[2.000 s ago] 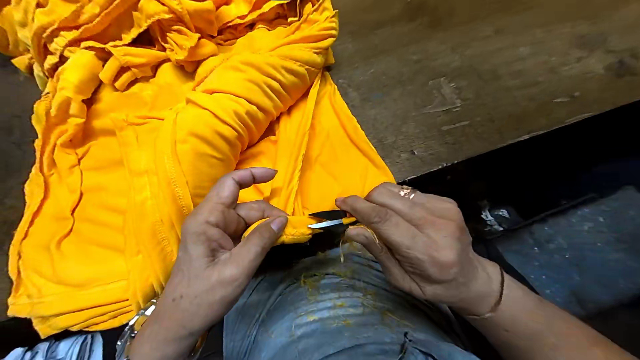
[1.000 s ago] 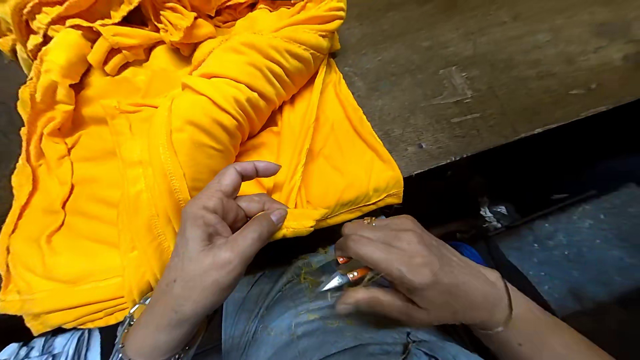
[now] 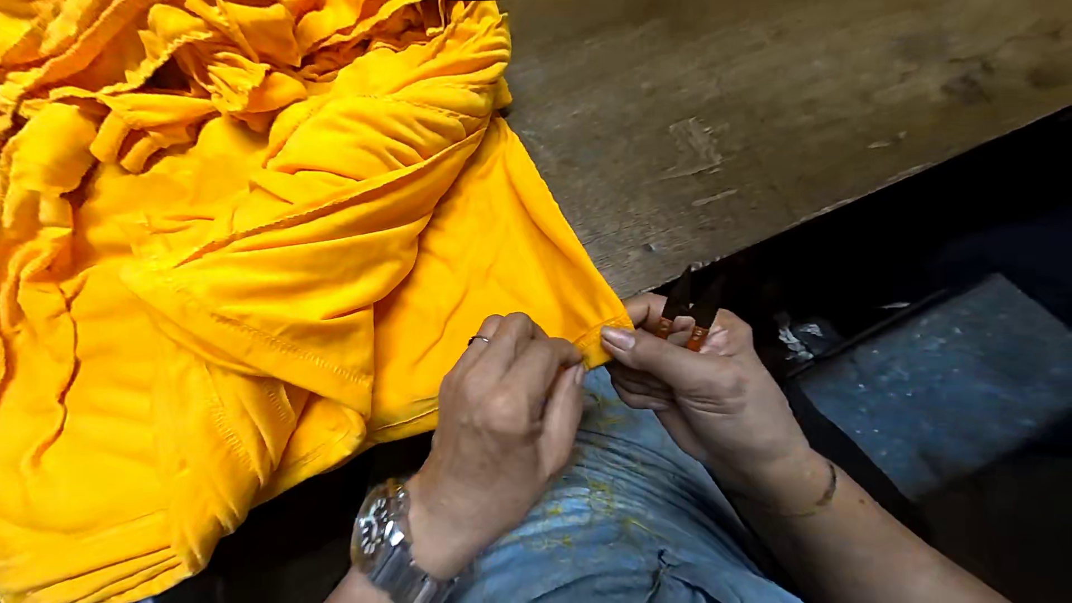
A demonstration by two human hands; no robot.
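Observation:
A large heap of yellow-orange knit fabric (image 3: 335, 251) with stitched hems covers the left side of the head view. My right hand (image 3: 687, 377) pinches a hemmed corner of it between thumb and finger. Thread snips (image 3: 691, 314) with orange grips and dark blades rest in the same hand, blades pointing up and away from the cloth. My left hand (image 3: 511, 402), with a ring and a metal watch on the wrist, has its fingertips closed on the hem edge just left of that corner. Whether it also grips a thread is too small to tell.
The worn wooden table (image 3: 754, 100) lies under the fabric, its front edge running diagonally to the upper right. Blue trousers (image 3: 620, 519) with yellow thread bits are below my hands. A scuffed blue-grey surface (image 3: 946, 385) is at the right, beyond a dark gap.
The snips have turned from pointing left to pointing up in my right hand, which now holds the hem corner. My left hand has moved right along the hem, and the fabric's folds have shifted.

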